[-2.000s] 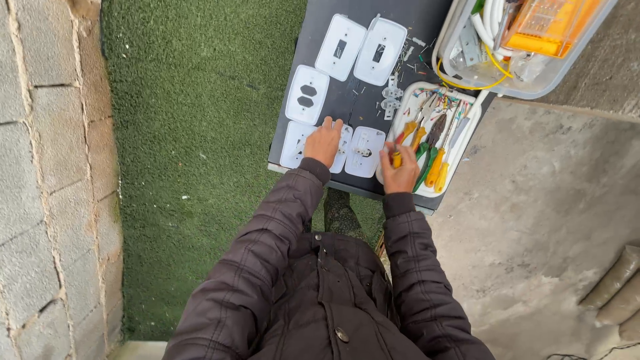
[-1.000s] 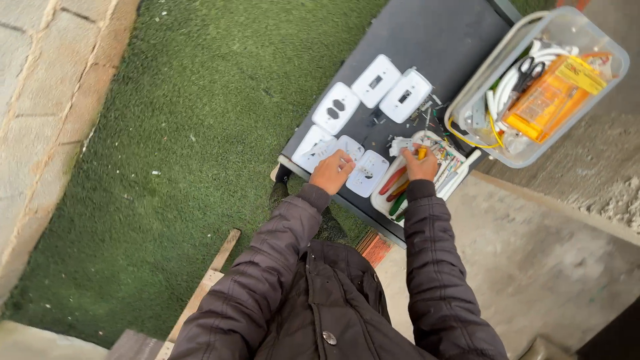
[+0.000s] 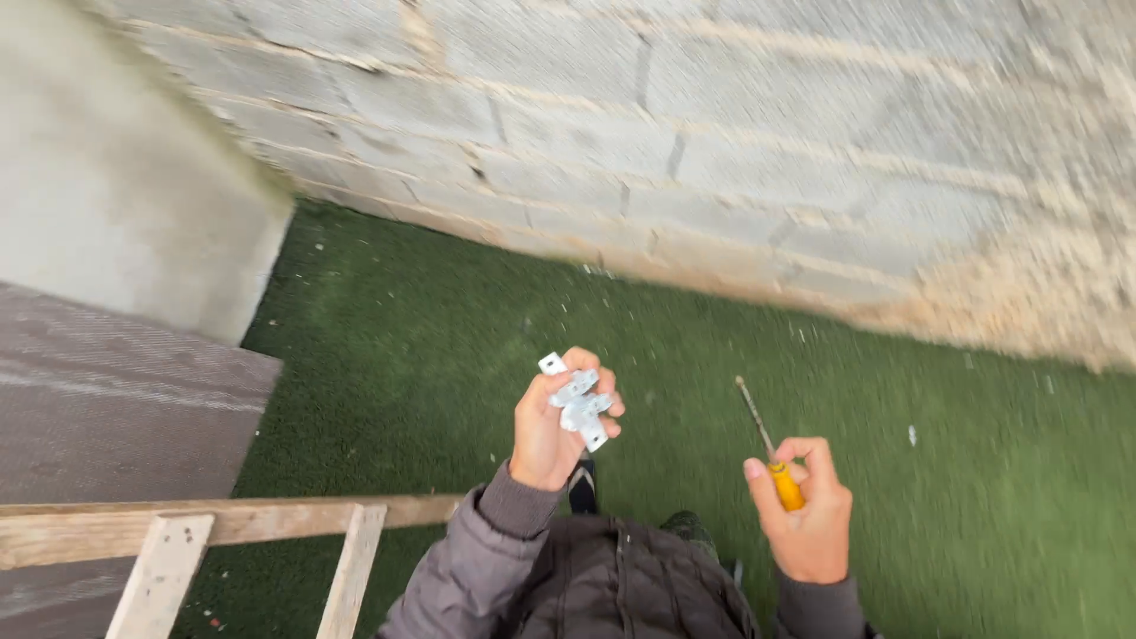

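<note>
My left hand (image 3: 552, 430), just left of the view's middle, grips a small white-and-metal electrical fitting (image 3: 583, 410) with flat tabs that have holes. Its exact kind cannot be told. Lower right, my right hand (image 3: 806, 515) holds a screwdriver (image 3: 786, 486) by its yellow handle, the metal shaft pointing up and slightly left. The two hands are well apart, and the screwdriver does not touch the fitting.
A concrete block wall (image 3: 568, 142) runs across the top, above green artificial turf (image 3: 399, 337). At the lower left lies a wooden ladder (image 3: 257, 522) beside a brown panel (image 3: 115, 408). A pale slab (image 3: 142, 177) fills the upper left.
The view has swung from the table with cover plates and tools to the wall and turf. My left hand, earlier at the plates, now holds the fitting. My hands are farther apart.
</note>
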